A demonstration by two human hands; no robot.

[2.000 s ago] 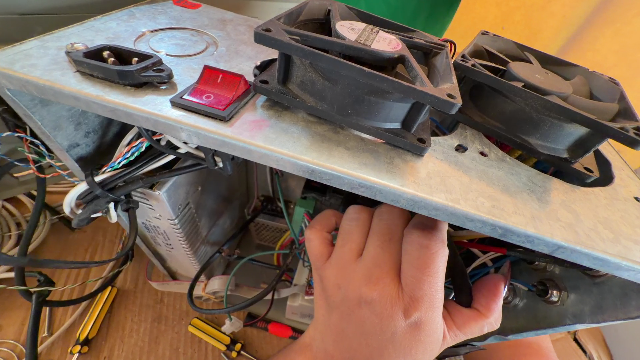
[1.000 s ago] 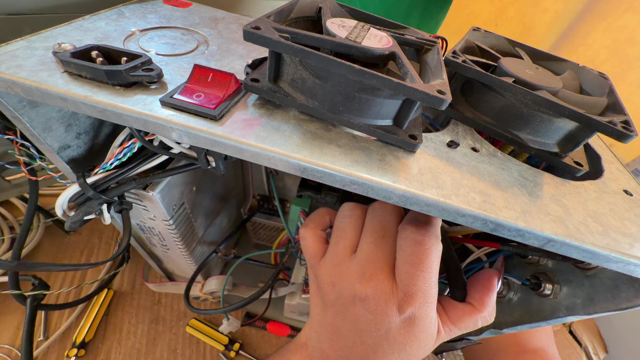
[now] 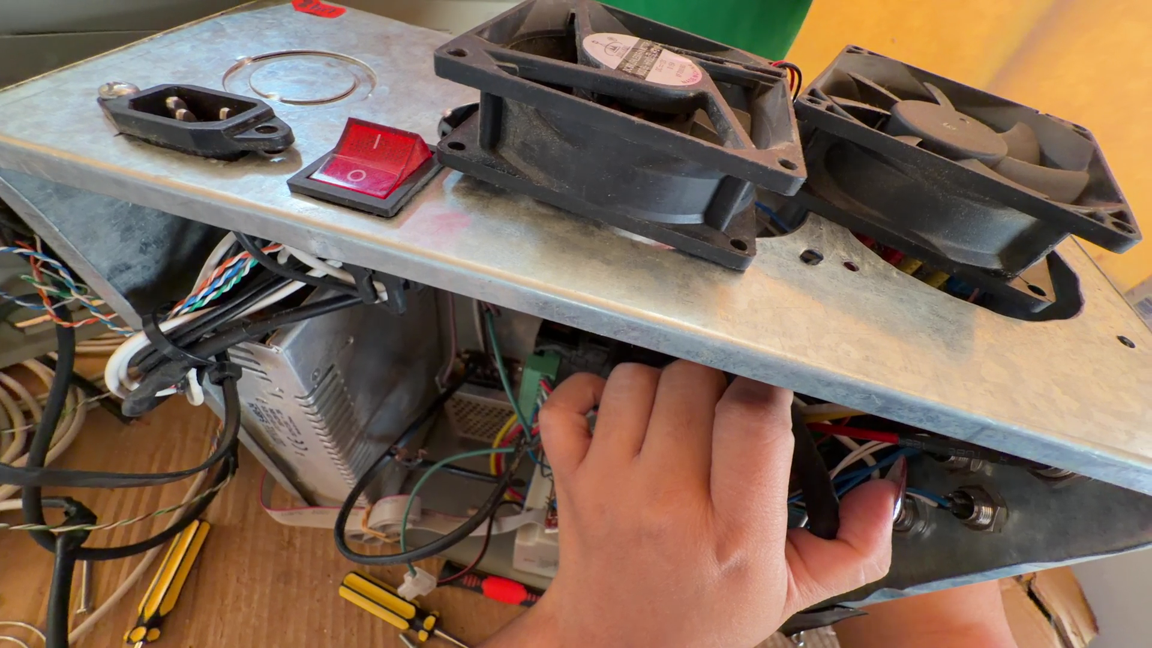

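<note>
My left hand (image 3: 666, 504) reaches from below under the edge of a galvanized metal enclosure panel (image 3: 540, 261). Its fingertips are hidden inside, and a thick black cable (image 3: 814, 477) runs between the fingers and the thumb. Whether the fingers grip anything cannot be seen. Bare skin shows at the lower right, but no right hand is visible. On the panel are a black power inlet socket (image 3: 198, 121), a red rocker switch (image 3: 364, 166) and two black cooling fans, one near the middle (image 3: 612, 171), one at right (image 3: 954, 180).
Below the panel are a perforated metal power supply (image 3: 315, 405), a green terminal block (image 3: 538, 373) and bundled cables (image 3: 189, 351). Yellow-and-black screwdrivers lie on the wooden surface, one at left (image 3: 171, 576), another near the middle (image 3: 387, 603). A red-and-black handle (image 3: 504, 589) lies beside it.
</note>
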